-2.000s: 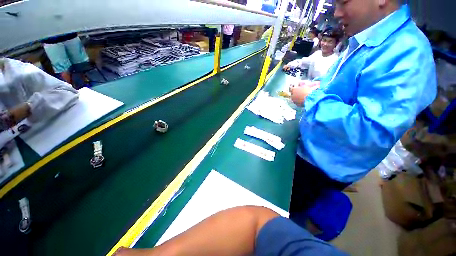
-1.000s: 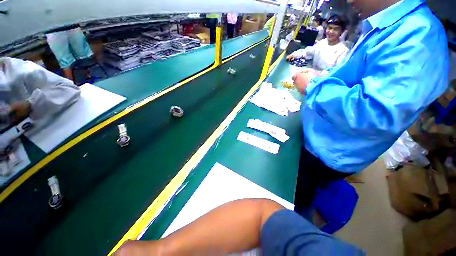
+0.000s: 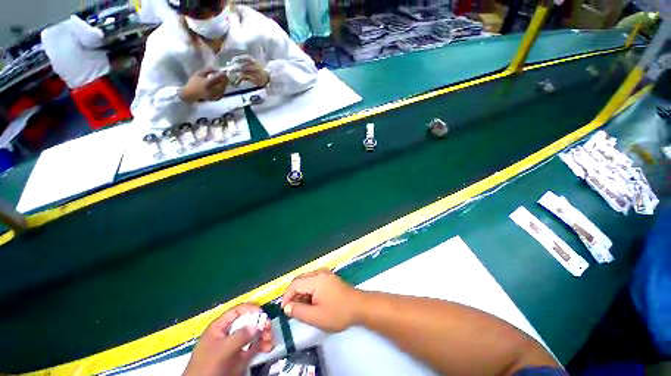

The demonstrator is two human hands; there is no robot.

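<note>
My left hand (image 3: 228,344) is at the bottom, palm up, with its fingers around a small white accessory (image 3: 249,322). My right hand (image 3: 320,299) is just right of it, fingers curled and fingertips close to the accessory. Whether the right fingertips hold anything small is too blurred to tell. Below the hands, a black tray (image 3: 321,360) is cut off by the bottom edge. Small white and clear bags (image 3: 288,367) lie in it.
The dark green conveyor (image 3: 221,242) with yellow edges crosses ahead, carrying several watches (image 3: 295,170). White mats (image 3: 449,294) lie beneath my forearm. White strips (image 3: 550,241) and a packet pile (image 3: 611,172) lie right. A masked coworker (image 3: 221,73) sits opposite beside rows of watches (image 3: 193,134).
The view has swung left and down. My left hand, the white accessory and the tray now show, and my right hand, earlier cut off at the lower edge, is in full view.
</note>
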